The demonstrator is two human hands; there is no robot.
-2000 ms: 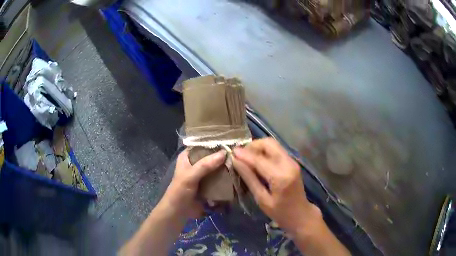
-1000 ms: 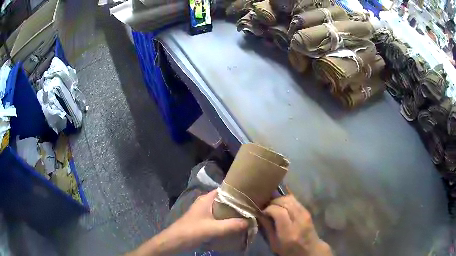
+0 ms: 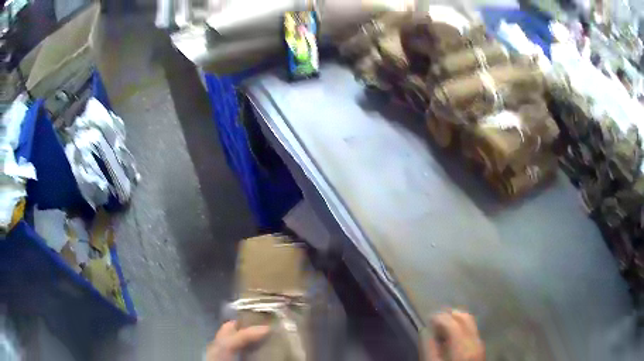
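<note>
A brown pocket bundle (image 3: pixel 271 268) with a pale fabric tie (image 3: pixel 265 305) around its middle is near the bottom centre, in front of the table edge. My left hand (image 3: pixel 239 343) holds its lower part, with the thumb across the front; the other fingers are hidden and the picture's edge cuts the hand off. My right hand (image 3: pixel 454 337) is apart from the bundle, over the table's near edge. It is blurred and cut off by the bottom edge, and its fingers look curled; whether it holds anything cannot be told.
A padded table (image 3: pixel 356 162) runs from upper left to lower right. Tied brown bundles (image 3: pixel 487 106) are heaped at its back, darker rolls (image 3: pixel 607 190) along the right. A smartphone (image 3: pixel 301 46) stands at the far left corner. A blue scrap bin (image 3: pixel 67 282) is on the floor at left.
My right hand has let go of the bundle and moved right. My left hand has moved the bundle left and down. The view has shifted and blurred.
</note>
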